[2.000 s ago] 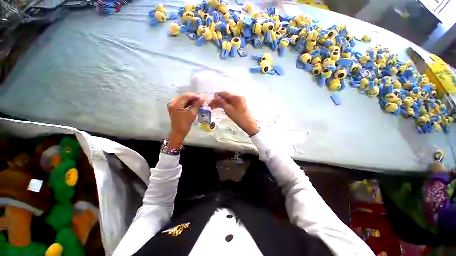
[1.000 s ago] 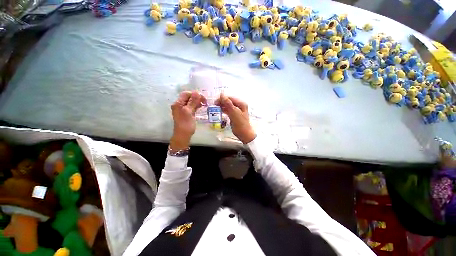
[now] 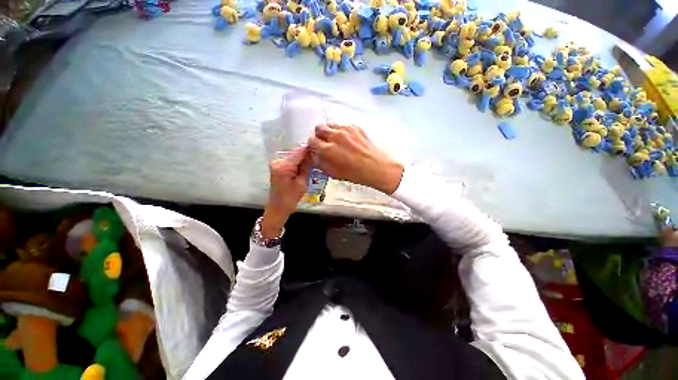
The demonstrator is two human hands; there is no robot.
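My left hand (image 3: 290,178) and my right hand (image 3: 353,154) meet at the mouth of a small clear zip bag. The bag hangs just below my fingers, with a blue tag and a bit of yellow toy (image 3: 316,185) showing through it. My right hand covers part of the bag. A stack of empty zip bags (image 3: 301,119) lies flat on the table just beyond my hands. Loose clear film (image 3: 364,196) lies at the table edge, right of the bag.
A long heap of yellow-and-blue plush toys (image 3: 487,67) runs along the far side of the pale cloth table (image 3: 149,111). One toy (image 3: 396,80) and a blue card (image 3: 506,130) lie nearer. A white sack (image 3: 160,274) holds larger plush toys at lower left. Another person's purple sleeve (image 3: 660,278) is at right.
My right hand has moved left across the bag's mouth to meet my left hand. The bagged toy, seen between my hands before, is now partly covered.
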